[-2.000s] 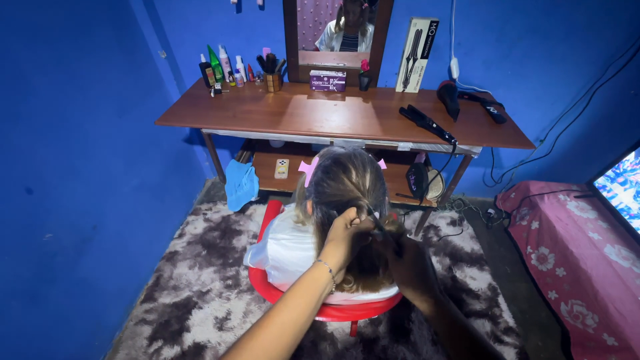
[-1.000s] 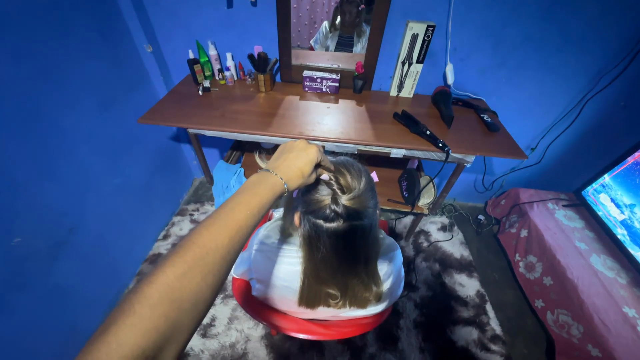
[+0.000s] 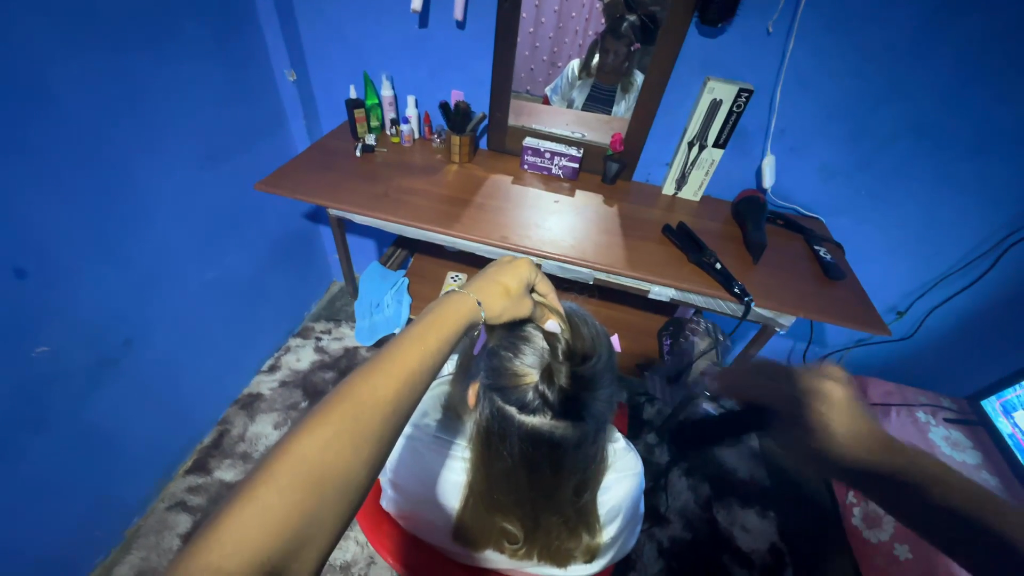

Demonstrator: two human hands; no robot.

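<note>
A person in a white top sits with their back to me, and their long hair (image 3: 532,480) hangs down behind. My left hand (image 3: 516,296) grips a gathered section of hair at the top of the head. Off to the right of the head is my right hand (image 3: 800,400), blurred, closed around a dark object (image 3: 724,426) that looks like a comb or brush. A purple clip (image 3: 480,339) shows at the left side of the head, and a pink clip (image 3: 615,342) at the right side.
A wooden table (image 3: 400,192) in front bears a hair straightener (image 3: 704,260), a hair dryer (image 3: 750,224), bottles (image 3: 389,104), a brush holder (image 3: 461,147) and a purple box (image 3: 552,158). A mirror (image 3: 592,72) stands behind. The red chair (image 3: 380,524) is on a patterned rug (image 3: 296,384).
My right hand, out of view one second ago, is back at the right with a dark object. My left hand stays on the hair at the top of the head.
</note>
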